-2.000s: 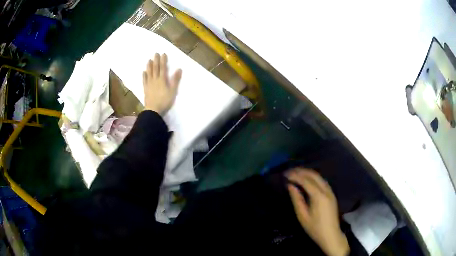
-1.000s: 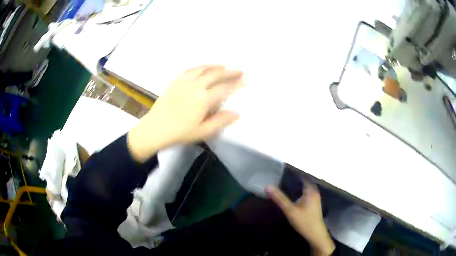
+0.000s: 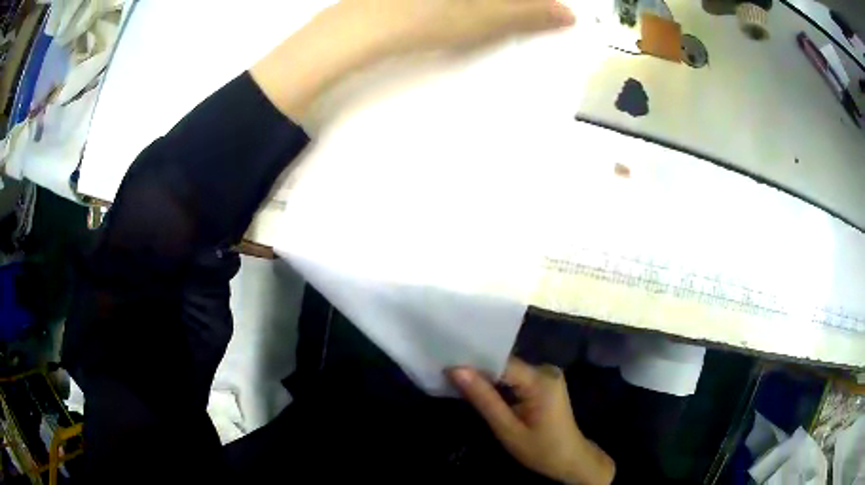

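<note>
A white fabric panel (image 3: 427, 218) lies on the white table and covers part of its ruler marks. Its near corner hangs over the front edge. My right hand (image 3: 536, 417) pinches that corner between thumb and fingers below the table edge. My left hand (image 3: 455, 24) reaches across the panel at the top, fingertips beside the small orange-brown block (image 3: 661, 38) on the machine bed (image 3: 749, 104). The left fingers lie flat on the fabric; whether they grip it is unclear. The needle area is cut off by the top edge.
A dark patch (image 3: 632, 98), a ribbed knob (image 3: 753, 21) and a slim dark and reddish item (image 3: 827, 74) are on the machine bed. The printed ruler (image 3: 683, 284) runs along the front edge. White pieces (image 3: 792, 450) are at the lower right, more cloth (image 3: 261, 332) at left below the table.
The view has turned from the left-hand heap towards the machine. My left hand has moved from the heap onto the table and up to the machine bed. The panel now lies further right on the table.
</note>
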